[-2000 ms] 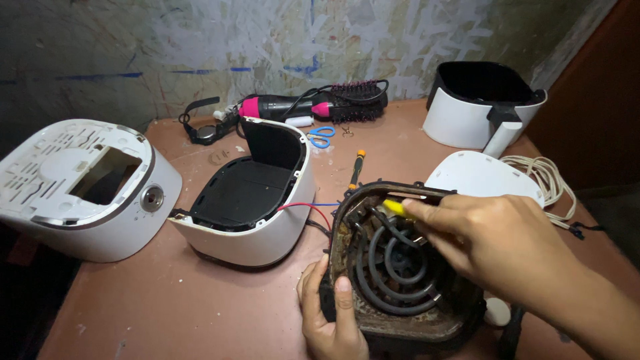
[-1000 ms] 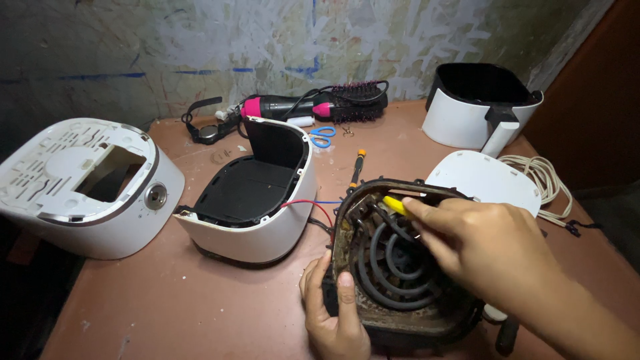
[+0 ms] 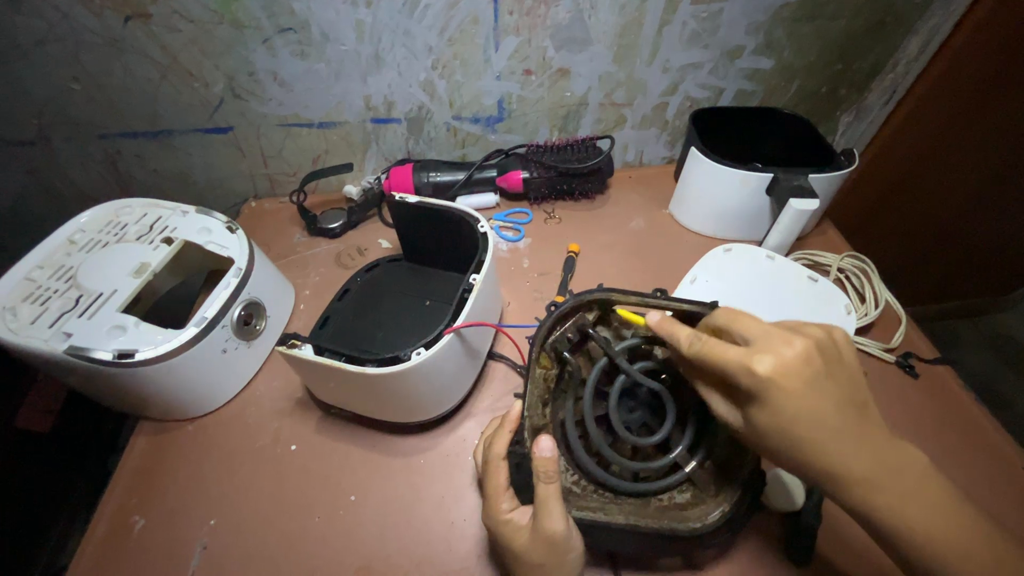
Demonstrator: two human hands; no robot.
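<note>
My left hand (image 3: 532, 500) grips the lower left rim of a grimy air fryer heater housing (image 3: 640, 512), thumb on the rim, fingers outside. Inside the housing lies a coiled heating element (image 3: 588, 432). My right hand (image 3: 780, 384) holds a small yellow tool (image 3: 630, 317) at the housing's upper inner wall; its type cannot be told, since the fingers cover much of it. Red and blue wires (image 3: 488, 326) run between the housing and a white air fryer shell (image 3: 400, 392) with a black inside, to its left.
A white top cover (image 3: 168, 384) stands far left. Behind are a wristwatch (image 3: 330, 221), a hot-air brush (image 3: 456, 178), blue scissors (image 3: 512, 224) and an orange-tipped screwdriver (image 3: 569, 268). At right are an air fryer basket (image 3: 720, 196), a white panel (image 3: 752, 284) and a coiled cord (image 3: 880, 300).
My right hand has moved the yellow tool slightly along the housing's upper inner wall, and its tip now points more to the left. My left hand keeps its hold on the rim.
</note>
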